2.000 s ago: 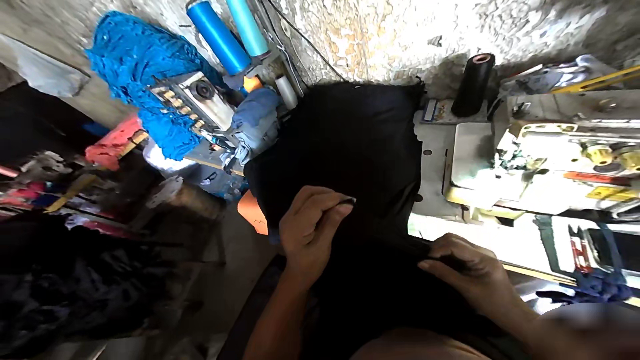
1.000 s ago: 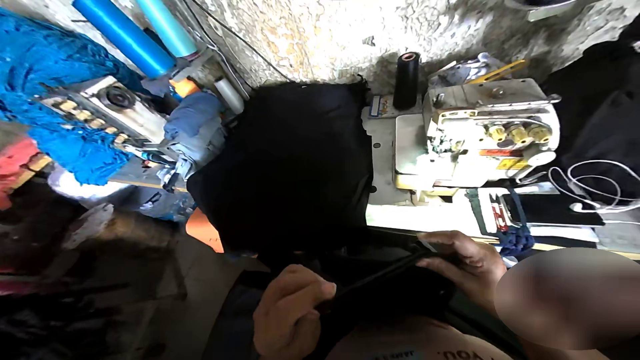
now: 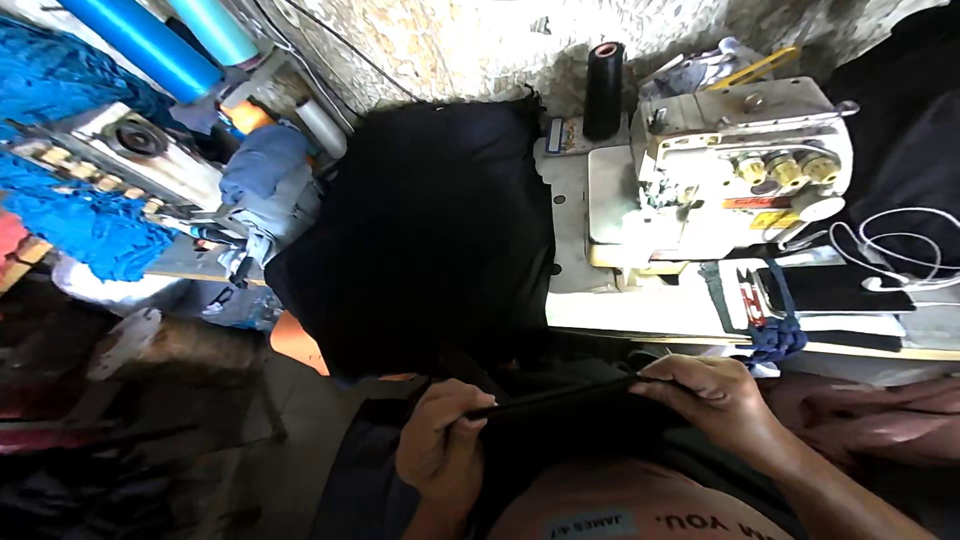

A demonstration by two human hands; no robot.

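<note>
Between my two hands a piece of black fabric [image 3: 562, 409] is stretched by its edge, above my lap. My left hand [image 3: 446, 442] pinches one end of that edge between thumb and fingers. Farther right, my right hand [image 3: 701, 390] pinches the other end in the same way. Beyond the hands, a large pile of black cloth [image 3: 435, 225] covers the table's left part and hangs over its front edge. An overlock sewing machine [image 3: 742, 172] with several tension knobs stands to the right of the pile. Where the held fabric ends below is hidden in the dark.
Behind the machine's plate stands a black thread cone [image 3: 604, 90]. White earphones [image 3: 900, 247] and a dark flat phone-like object [image 3: 847, 289] lie at the right. Another sewing machine [image 3: 142, 150], blue cloth [image 3: 97, 225] and blue rolls [image 3: 150, 52] are at the left. A wooden stool-like object [image 3: 180, 345] stands lower left.
My left hand was raised over the black cloth two seconds ago and is now lower, near my lap. The held edge is now drawn straight between both hands. The view has swung right.
</note>
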